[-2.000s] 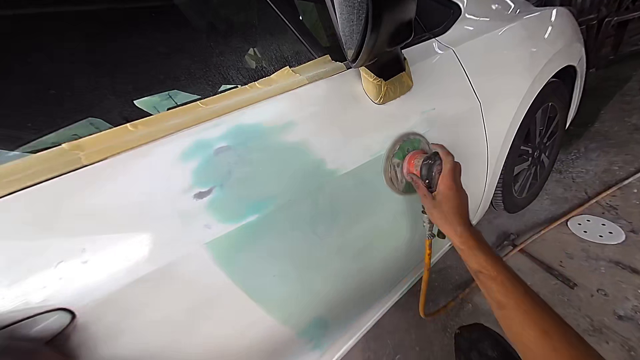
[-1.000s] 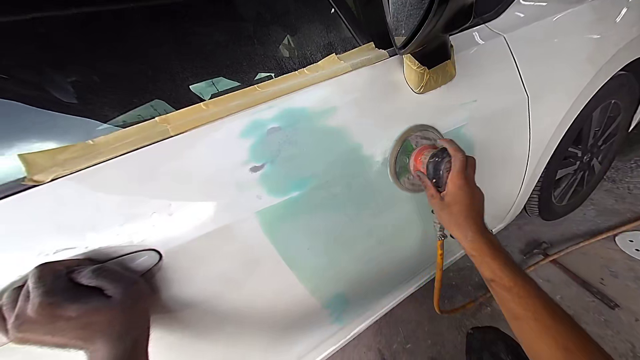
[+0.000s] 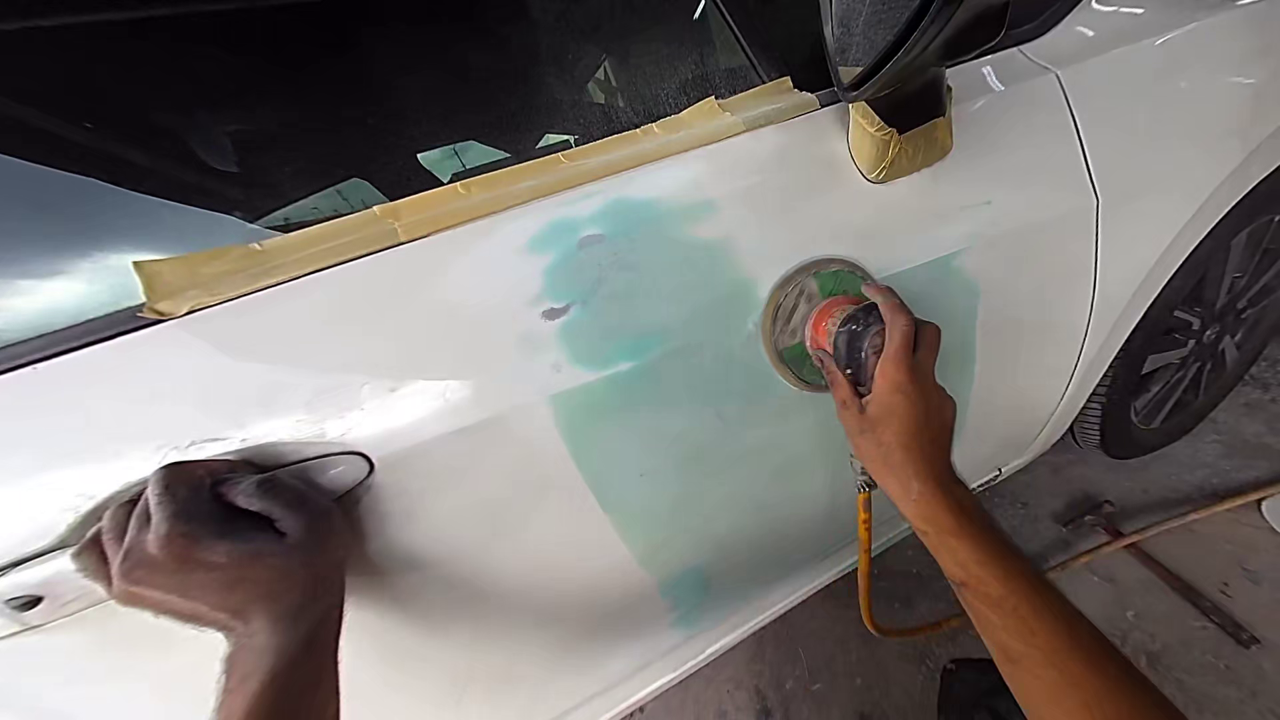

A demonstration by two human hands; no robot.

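Note:
My right hand (image 3: 895, 390) grips a round pneumatic sander (image 3: 845, 335) by its red and black head. The disc lies near the right part of a sanded green filler patch (image 3: 650, 290) on a white car door (image 3: 450, 530). An orange air hose (image 3: 865, 560) hangs from the tool. At the lower left, my left hand (image 3: 220, 540) is closed around the door handle (image 3: 60, 590), whose middle it hides. Dark spots show in the upper left of the green patch.
Masking tape (image 3: 450, 205) lines the window's lower edge, and more covers the base of the side mirror (image 3: 900, 150). The front wheel (image 3: 1200, 330) stands at the right. A hammer (image 3: 1170, 570) lies on the floor by the hose.
My left hand, out of view two seconds ago, came into view at the door handle and remains there. The right hand still holds the sander. The view has shifted.

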